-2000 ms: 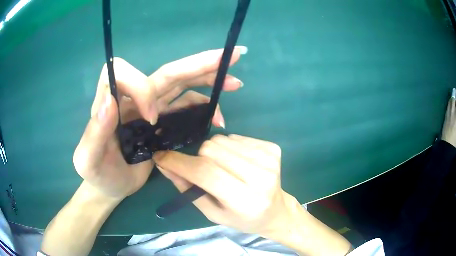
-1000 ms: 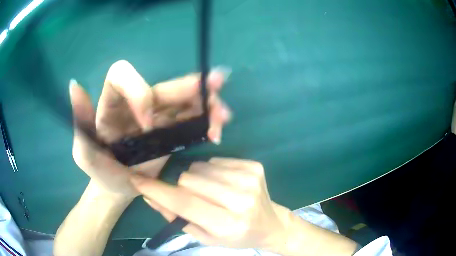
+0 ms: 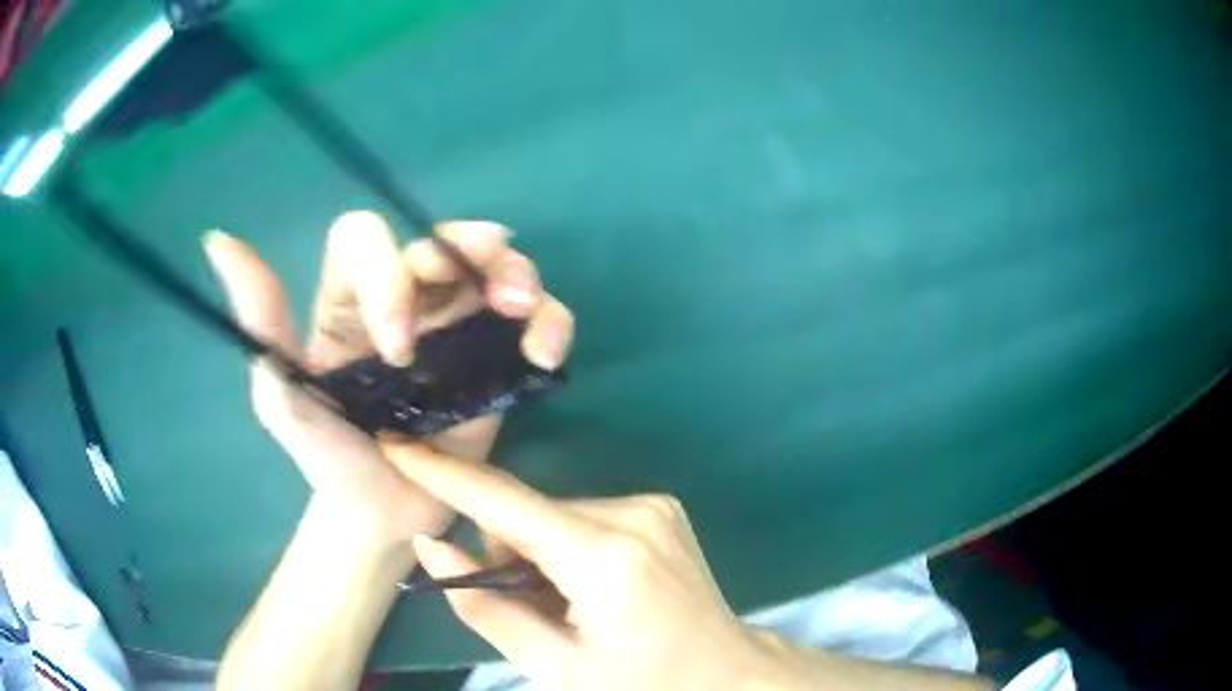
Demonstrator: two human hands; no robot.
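A black phone middle frame [image 3: 439, 374] is held in my left hand [image 3: 331, 419], its solid end in the palm and its thin rails reaching to the upper left. My left index finger bends onto the solid end and other fingertips curl over its right side. My right hand [image 3: 595, 574] is just below; its index fingertip is at the lower left edge of the solid end. Tweezers [image 3: 473, 581] lie under my right fingers, silver tips pointing left. Whether a small part sits at the fingertip cannot be seen.
Spare tweezers [image 3: 88, 419] lie on the green mat [image 3: 865, 284] at the left. A cluster of small dark parts [image 3: 135, 591] lies below them. A neighbour's pale sleeve [image 3: 47, 581] is at the lower left. The mat's edge curves along the lower right.
The frame has tilted so its rails now point to the upper left. My right index finger has straightened towards the solid end. The tweezers have turned and their tips now show at the left.
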